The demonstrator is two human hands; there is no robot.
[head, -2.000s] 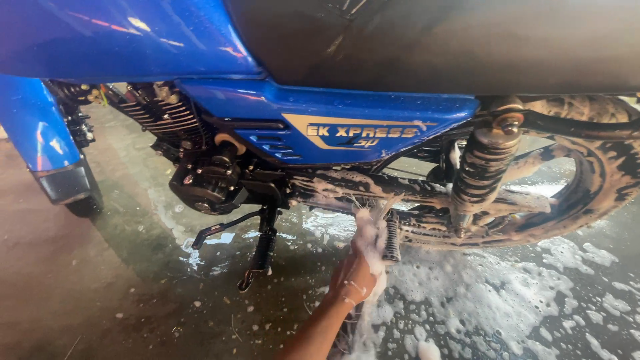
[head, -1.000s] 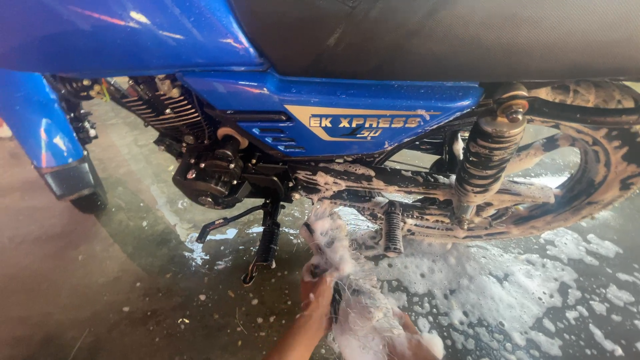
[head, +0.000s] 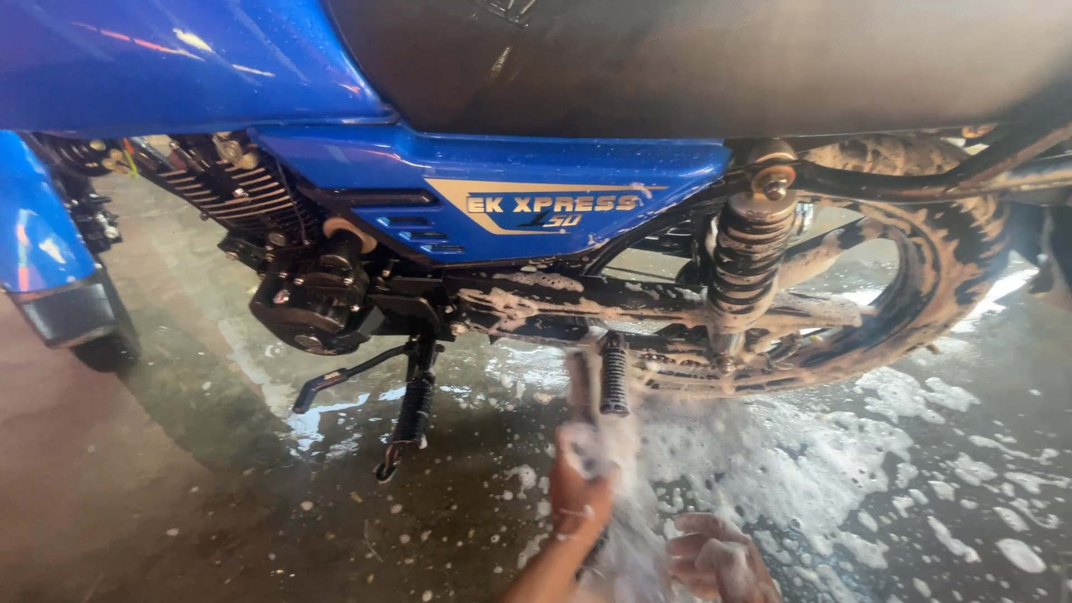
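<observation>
A blue motorcycle has a side panel (head: 519, 201) with gold lettering, and its rear wheel (head: 946, 268) and swingarm (head: 662, 310) carry brownish-white foam. My left hand (head: 582, 486) is closed around a blurred, foam-covered item (head: 580, 381), whose exact kind cannot be told. That item reaches up just left of the ribbed footpeg (head: 614, 377), below the swingarm. My right hand (head: 720, 557) is lower and to the right, its foamy fingers loosely curled, with no held object visible. White suds (head: 636, 519) lie between the hands in the view and hide part of what is there.
The side stand (head: 412, 410) and a foot lever (head: 347, 378) project left of the footpeg. The rear shock absorber (head: 749, 260) is to its right. The black engine (head: 314, 301) is farther left. Suds (head: 804, 461) spread over the wet floor (head: 276, 519).
My left hand has moved up and right from one second ago, bringing the foamy item beside the footpeg. My right hand now shows more clearly, apart from the left.
</observation>
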